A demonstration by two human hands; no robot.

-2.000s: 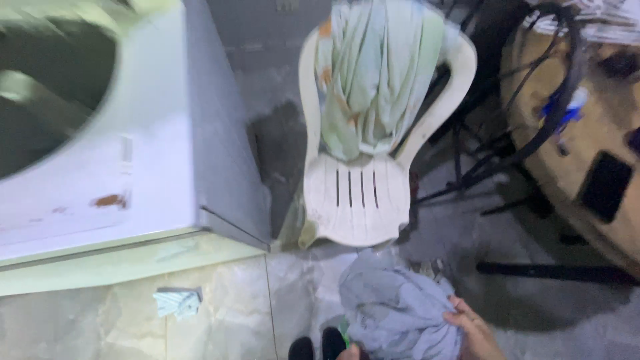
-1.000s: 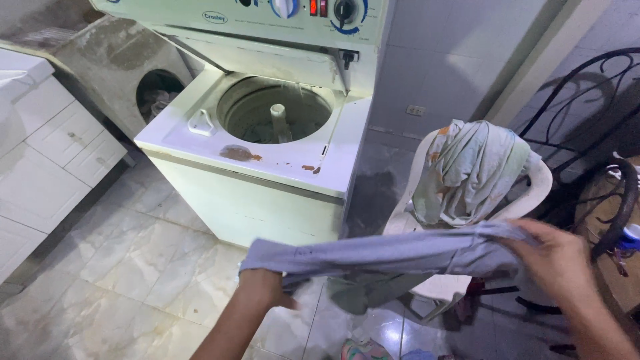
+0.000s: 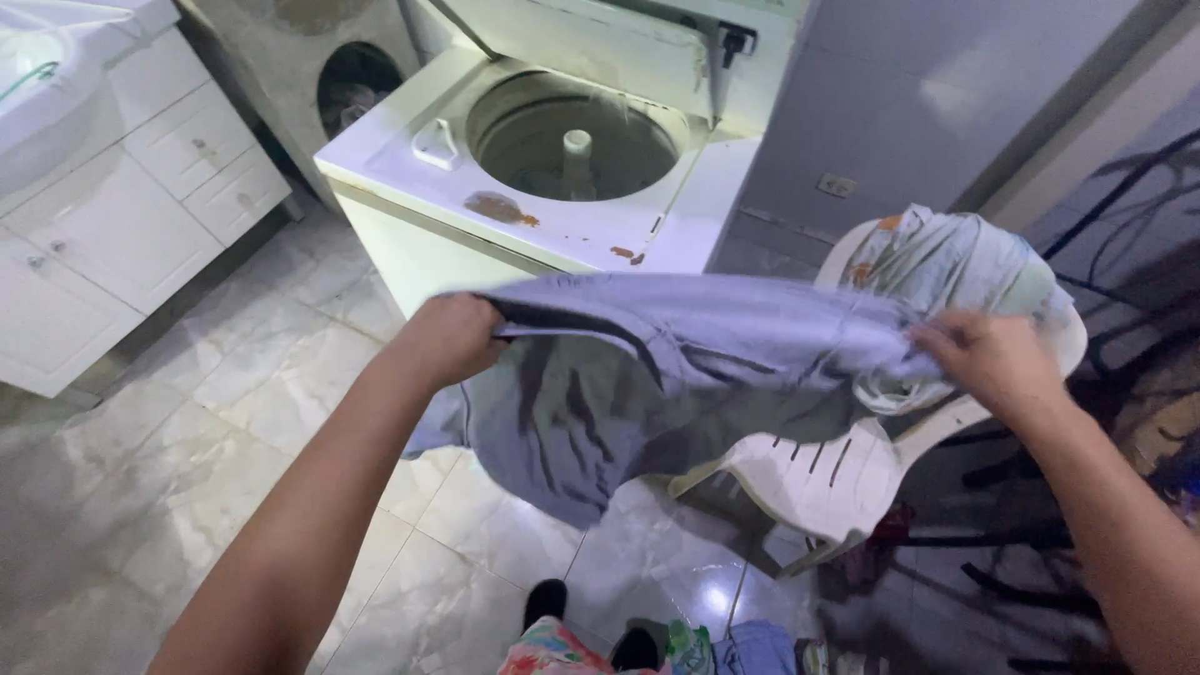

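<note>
A grey-blue cloth garment [image 3: 750, 328] is stretched out in the air between my two hands. My left hand [image 3: 457, 339] grips its left end, where a dark opening or fold shows. Its right end is held by my right hand [image 3: 994, 356], which is slightly blurred. The garment's lower part hangs loose above the floor, in front of a top-load washing machine [image 3: 450, 211] with its lid up. Inside the round tub [image 3: 572, 136] stands a pale central post; what lies at the bottom is unclear.
A white plastic chair [image 3: 834, 478] at the right has pale cloths [image 3: 975, 258] over its back. More clothes [image 3: 759, 647] lie on the tiled floor by my feet. White cabinets [image 3: 122, 216] and a second machine [image 3: 281, 56] with a round opening stand at the left; dark metal furniture is at the far right.
The grey-blue garment, bunched low near the floor two seconds ago, is now raised and spread between both hands. The view has swung up toward the washing machine.
</note>
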